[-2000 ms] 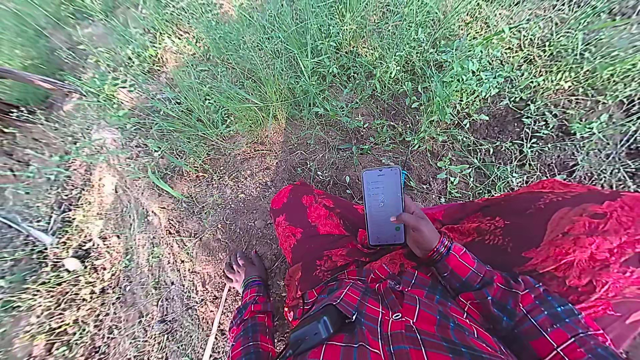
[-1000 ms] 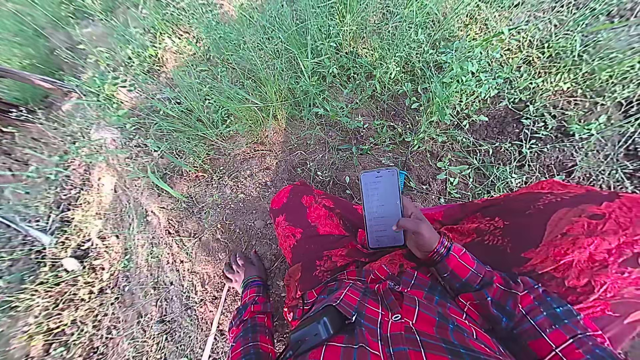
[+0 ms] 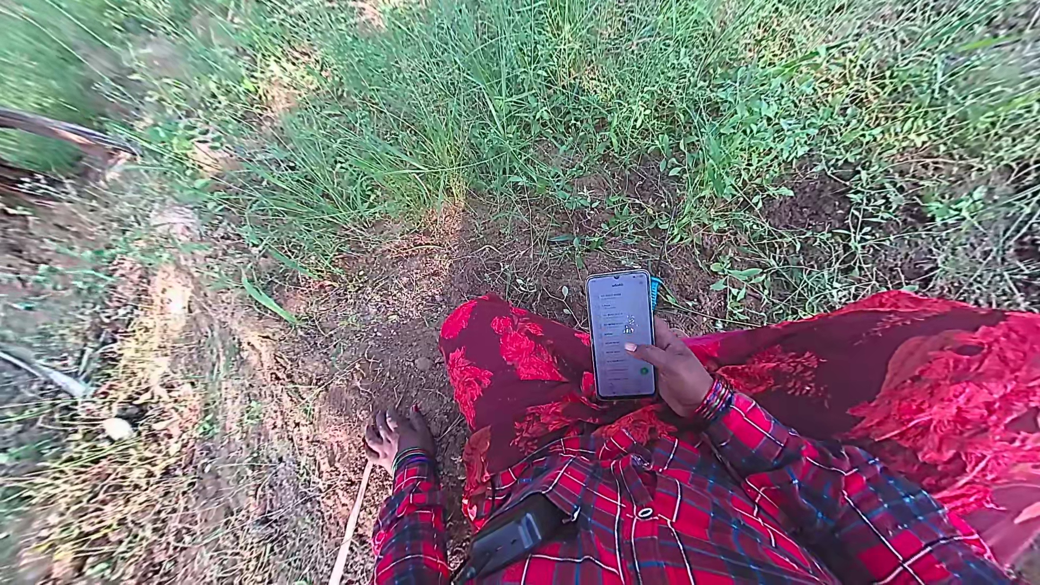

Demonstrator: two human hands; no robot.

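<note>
A smartphone (image 3: 621, 335) with a lit screen showing lines of writing rests in my right hand (image 3: 678, 367), upright above my lap, its thumb over the lower right of the screen. Behind the phone's upper right edge a small blue thing (image 3: 656, 291) shows. On the bare soil to the left of my knee lies my left hand (image 3: 398, 436), fingers partly curled. A thin pale stick (image 3: 352, 524) runs down from beside that hand; whether the fingers grip it I cannot tell. Both wrists wear bangles.
A red patterned cloth (image 3: 528, 349) covers my legs. A black device (image 3: 517, 532) hangs at my waist over the plaid shirt. Grass (image 3: 487, 106) grows ahead, a pale stone (image 3: 118, 429) and a branch (image 3: 49, 372) lie at left, and a darker branch (image 3: 65, 130) is at upper left.
My right thumb has shifted over the phone's screen, and the phone has tilted slightly. My left hand stays on the ground in the same place.
</note>
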